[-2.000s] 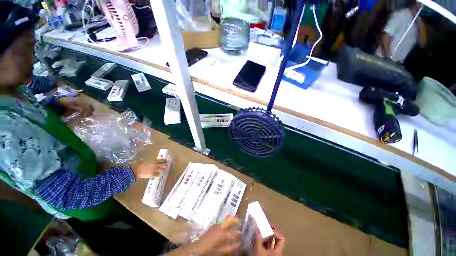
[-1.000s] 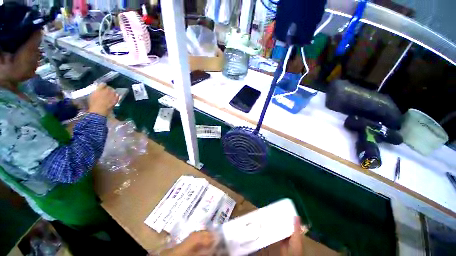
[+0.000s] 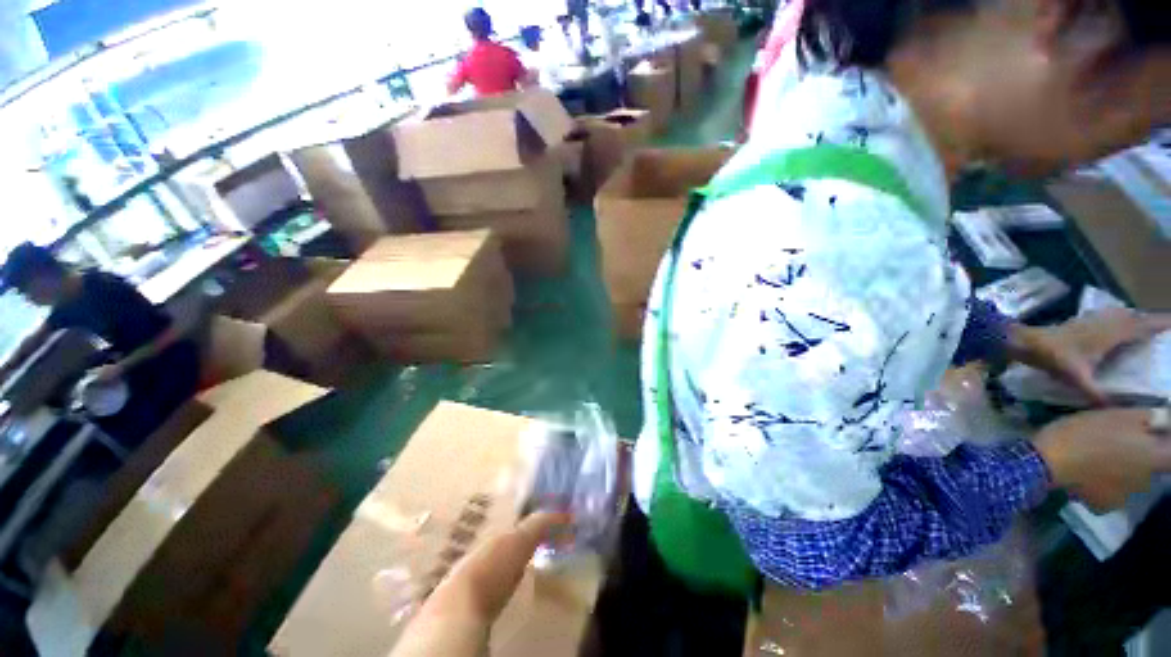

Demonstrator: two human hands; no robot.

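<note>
A bagged item (image 3: 563,481) in shiny clear plastic, with something dark or grey inside, is over a large brown shipping carton (image 3: 430,494) with printed marks. My left hand (image 3: 475,584) comes up from the bottom edge, blurred. Its fingertips are at the bag's lower end and appear to grip it; part of the grip is hidden. My right hand is not in view.
A neighbouring worker (image 3: 796,308) in a green apron stands close on the right, both hands on a white item. Crumpled clear bags (image 3: 950,417) lie beside them. Open brown cartons (image 3: 193,501) stand left and behind. Another person (image 3: 109,321) sits far left.
The view has swung left from the bench to the floor cartons. The white box from my hands is out of view. My left hand is now at a bagged item; my right hand has left the picture.
</note>
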